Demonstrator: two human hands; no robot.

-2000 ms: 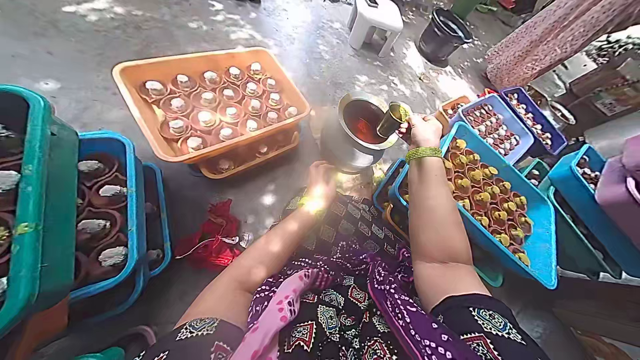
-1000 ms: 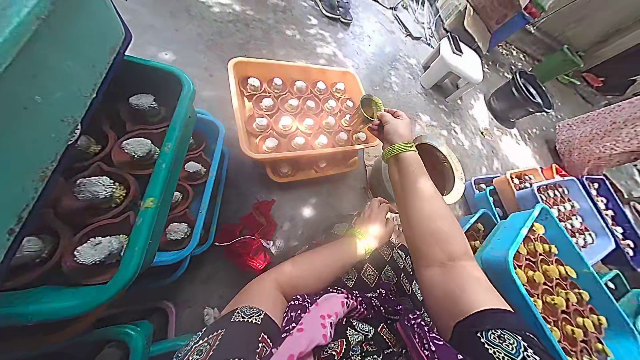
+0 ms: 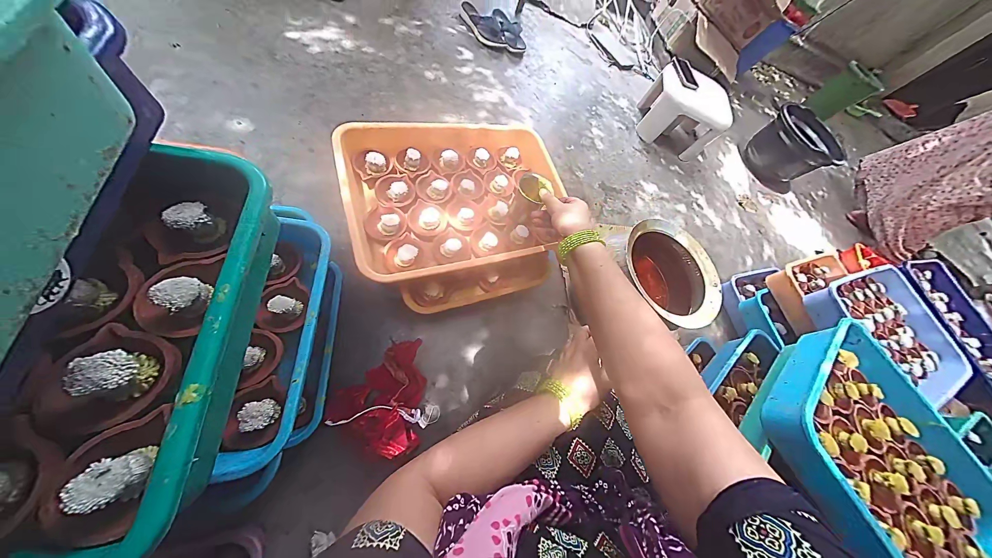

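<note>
My right hand (image 3: 564, 217) grips a small metal cup (image 3: 535, 187) above the right side of an orange plastic crate (image 3: 449, 130). Rows of clay cups, each topped with a white tuft such as this one (image 3: 397, 191), fill the crate, which sits on a second orange crate (image 3: 422, 302). Right of my right forearm stands a round metal pot (image 3: 701, 302) with reddish-brown liquid inside. My left hand (image 3: 580, 368) rests low, near the pot's left side, partly behind my right forearm; its fingers are hard to make out, and whether it holds anything is unclear.
Stacked green (image 3: 209, 387) and blue crates (image 3: 310, 271) of clay cups stand at left. Red cloth (image 3: 391, 399) lies on the floor. At right are more crates, including a turquoise one (image 3: 790, 411) with yellow-topped cups. Beyond are a white stool (image 3: 686, 101), black bucket (image 3: 794, 147) and slippers (image 3: 492, 27).
Two seconds ago my right hand held the cup over the pot; it is now over the orange crate. The view has shifted toward the left-hand crates.
</note>
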